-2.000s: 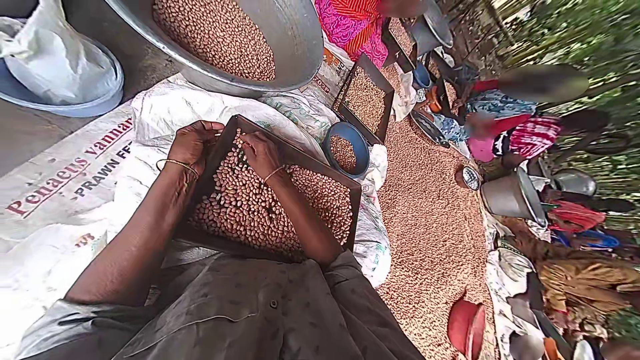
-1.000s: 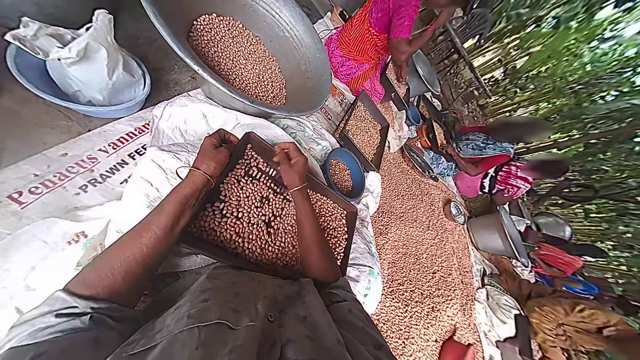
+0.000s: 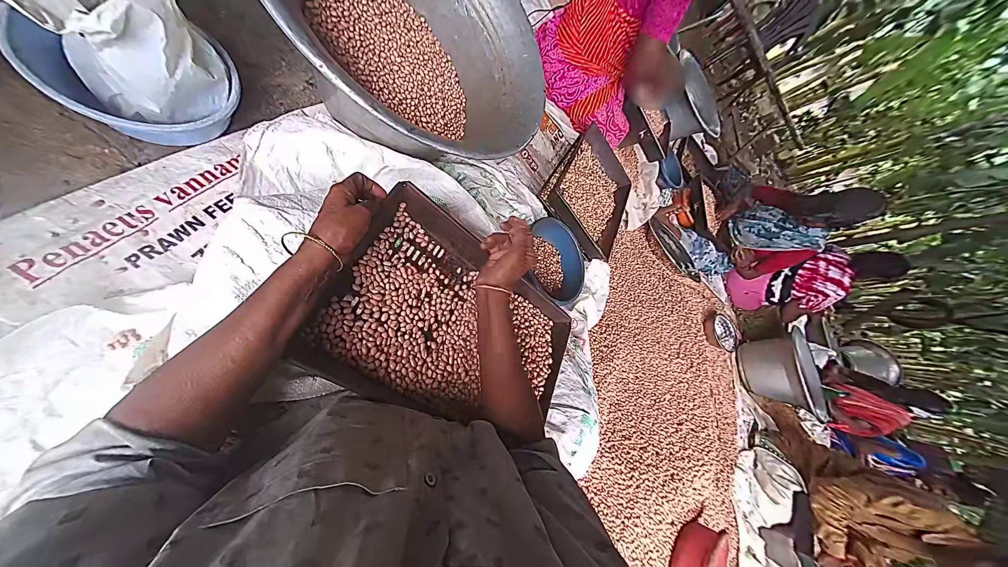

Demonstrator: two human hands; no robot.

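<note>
A dark rectangular sorting tray (image 3: pixel 561 335) rests tilted on my lap, most of its bottom covered by pinkish-brown peanut kernels (image 3: pixel 417 323). Dark slots show through near its upper side. My left hand (image 3: pixel 350 214), with a thin bangle at the wrist, grips the tray's upper left corner. Above the tray's far rim is my right hand (image 3: pixel 508 250), fingers curled; whether a kernel is between them cannot be told. Just beyond that hand stands a small blue bowl (image 3: pixel 573 260) with kernels in it.
A large metal basin (image 3: pixel 504 87) of kernels lies ahead. Left of it, a light blue tub (image 3: pixel 177 132) holds a white sack. Kernels spread over the ground (image 3: pixel 661 378) at right, with another tray (image 3: pixel 618 181), metal pots (image 3: pixel 772 370) and several seated people beyond. Printed sacks lie beneath.
My right hand has moved from over the kernels inside the tray to its far rim. My left hand has stayed at the tray's corner.
</note>
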